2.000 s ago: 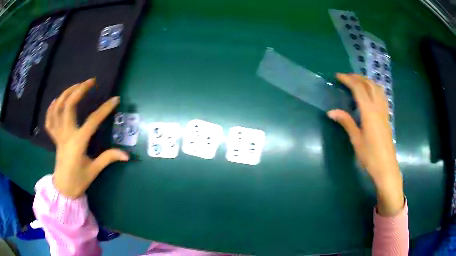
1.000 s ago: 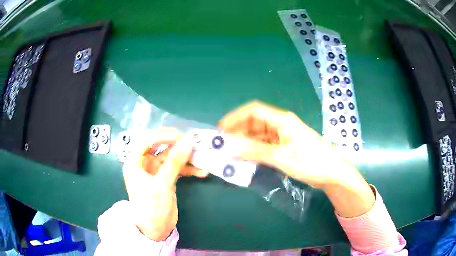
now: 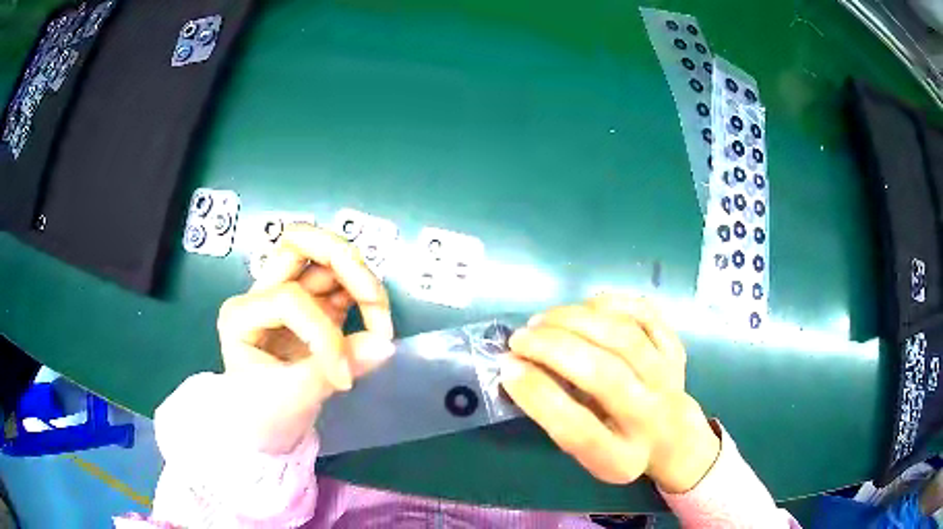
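Note:
A clear sticker strip (image 3: pixel 414 398) with a black ring near its right part lies between my hands, low over the green bench. My right hand (image 3: pixel 595 387) pinches its right end, where the film is wrinkled. My left hand (image 3: pixel 305 320) has thumb and finger closed at the strip's upper edge. Four pale camera cover plates stand in a row on the bench: one at the left (image 3: pixel 212 222), one partly behind my left hand (image 3: pixel 271 229), one beside it (image 3: pixel 364 240) and one at the right (image 3: pixel 449 267).
A black divided tray (image 3: pixel 124 134) at the left holds heaped plates and a single plate (image 3: pixel 196 41). Overlapping strips with black rings (image 3: pixel 739 196) lie at the right. Another black tray (image 3: pixel 894 207) with plates is at the right edge. A blue stool (image 3: pixel 72 418) shows below left.
The strip has moved down towards the bench's front edge, off the plate row, uncovering the plates. Both hands have moved slightly down with it.

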